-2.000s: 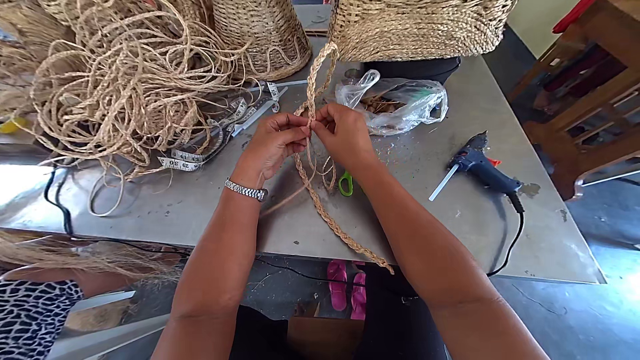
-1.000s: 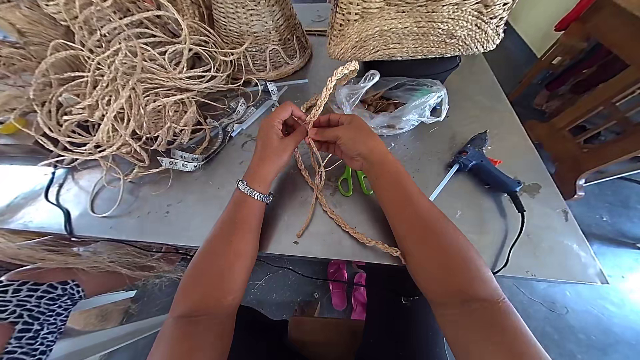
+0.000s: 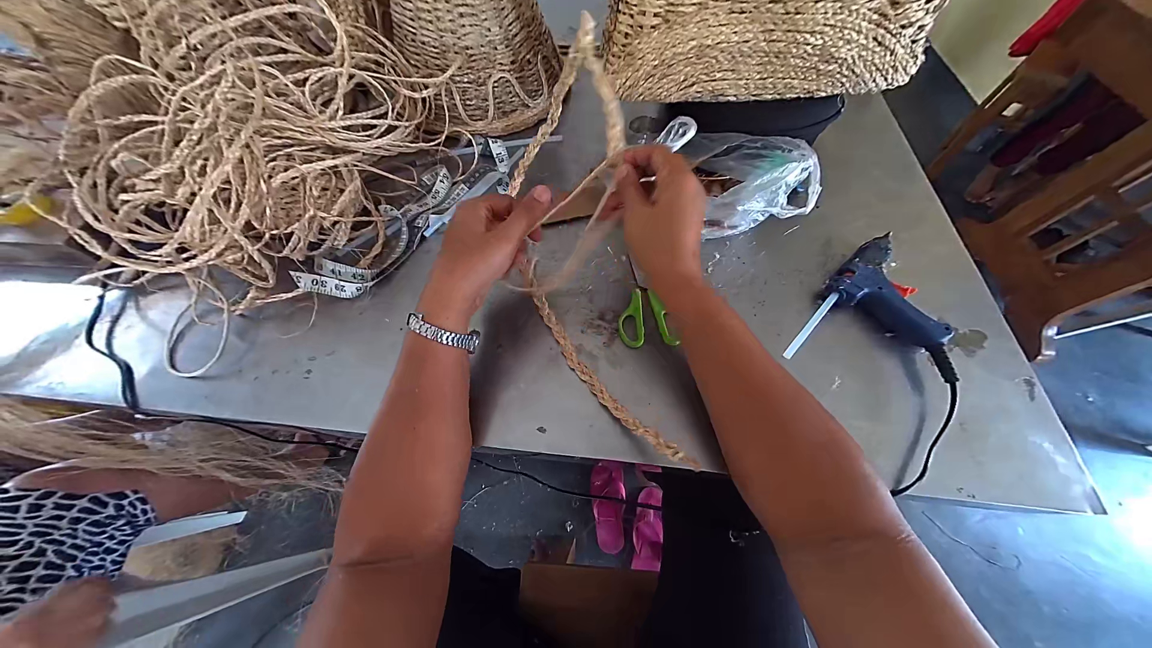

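Note:
A braided natural-fibre cord (image 3: 585, 372) rises in a loop above my hands, and its tail runs down to the table's front edge. My left hand (image 3: 490, 243), with a metal bracelet at the wrist, pinches the braid between thumb and fingers. My right hand (image 3: 661, 211) is up and to the right, gripping a thinner fibre strand (image 3: 576, 193) stretched from the left hand; its fingertips are partly blurred. Green-handled scissors (image 3: 634, 319) lie just below the right hand, partly hidden by the forearm. A clear plastic bag (image 3: 765, 180) with brown fibre pieces lies behind it.
A heap of braided cord (image 3: 243, 153) and a tape measure (image 3: 333, 283) lie at left. Woven baskets (image 3: 765, 49) stand at the back. A glue gun (image 3: 886, 301), its cord trailing off the edge, lies at right. Another person's hand (image 3: 67, 612) is at lower left.
My hands were close together at the braid; the right hand has moved away from the left, drawing out a thin strand. The scissors show more than two seconds ago.

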